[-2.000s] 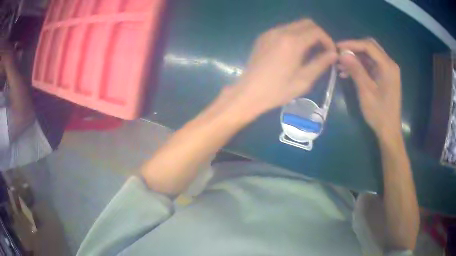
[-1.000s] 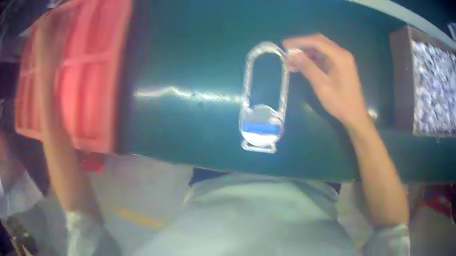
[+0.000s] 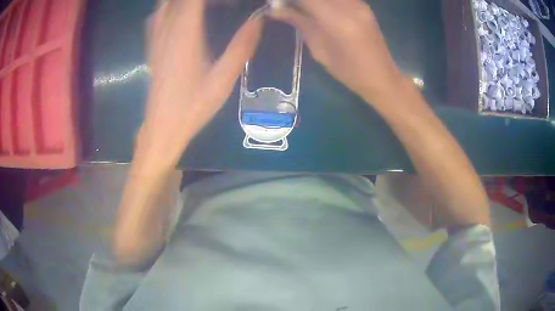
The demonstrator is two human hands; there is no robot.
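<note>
A loop housing [image 3: 268,125] with a pale outline, a blue band and a white rounded end lies on the dark-green bench in front of me. Its thin foot loop points toward me. The far end of its loop is hidden by my hands at the top edge. My right hand [image 3: 341,36] pinches a small white part [image 3: 277,5] at that far end. My left hand [image 3: 195,67] is blurred and partly cut off by the top edge. Its thumb is by the loop's left side, and whether it grips anything cannot be told.
A salmon-red ribbed tray [image 3: 39,91] stands at the left. An open brown box [image 3: 481,113] full of small white parts stands at the right. The bench [image 3: 365,149] has its near edge just before my body, above a grey floor.
My left hand has come from over the red tray to the housing's far end. The view has shifted, so the housing, tray and box appear further left and higher.
</note>
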